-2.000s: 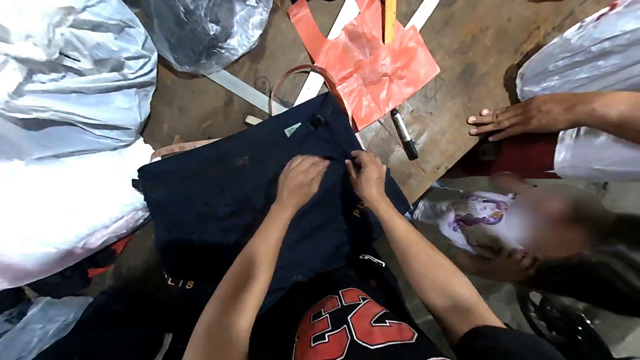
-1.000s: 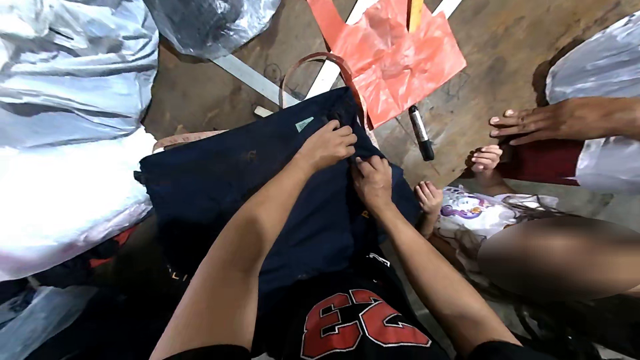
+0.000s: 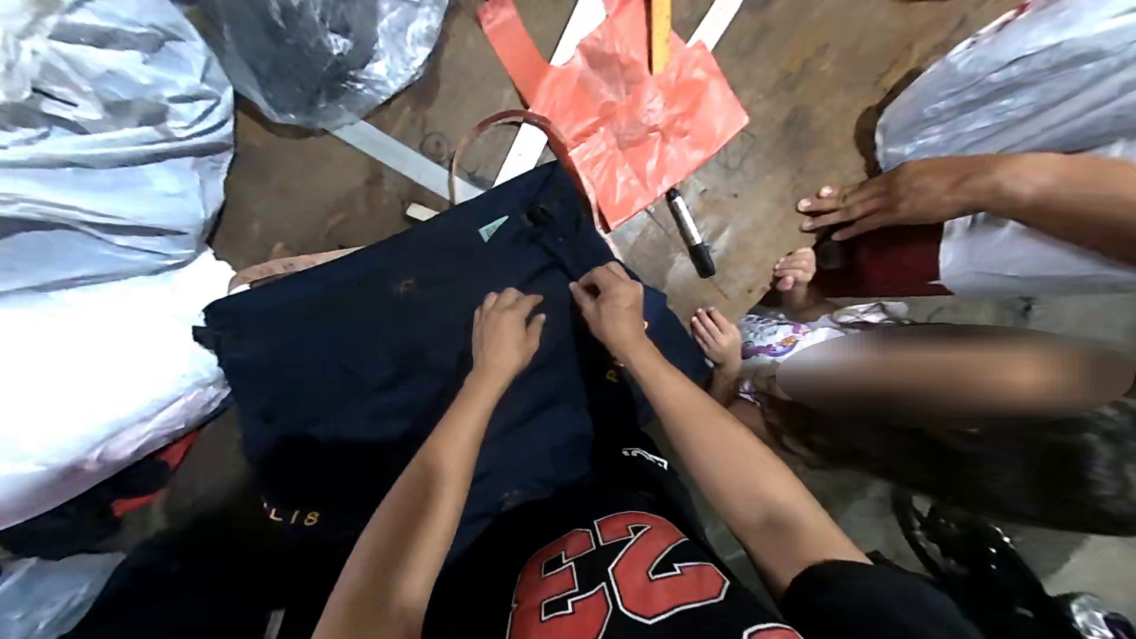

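Dark navy cloth (image 3: pixel 373 355) with yellow lettering lies folded over the table edge in front of me. My left hand (image 3: pixel 508 333) rests on its middle, fingers slightly bent and apart, with nothing visible in them. To its right, my right hand (image 3: pixel 612 306) pinches a fold of the same cloth between thumb and fingers. A small pale green triangle (image 3: pixel 493 228), perhaps chalk or a patch, is on the cloth near its upper edge. A tape measure (image 3: pixel 510 115) curls out from beyond that edge, and part of it runs beneath the cloth.
A red plastic bag (image 3: pixel 639 115), a yellow ruler (image 3: pixel 660 35), white strips (image 3: pixel 390 160) and a black marker (image 3: pixel 690 232) lie beyond the cloth. Plastic-wrapped bundles (image 3: pixel 106 151) stand at left. At right are another person's hand (image 3: pixel 896 197) and a smaller person's hands (image 3: pixel 717 337) at the table edge.
My left hand has moved back from the cloth's upper part toward me, away from my right hand. The smaller person has come up to the table edge since the earliest frame.
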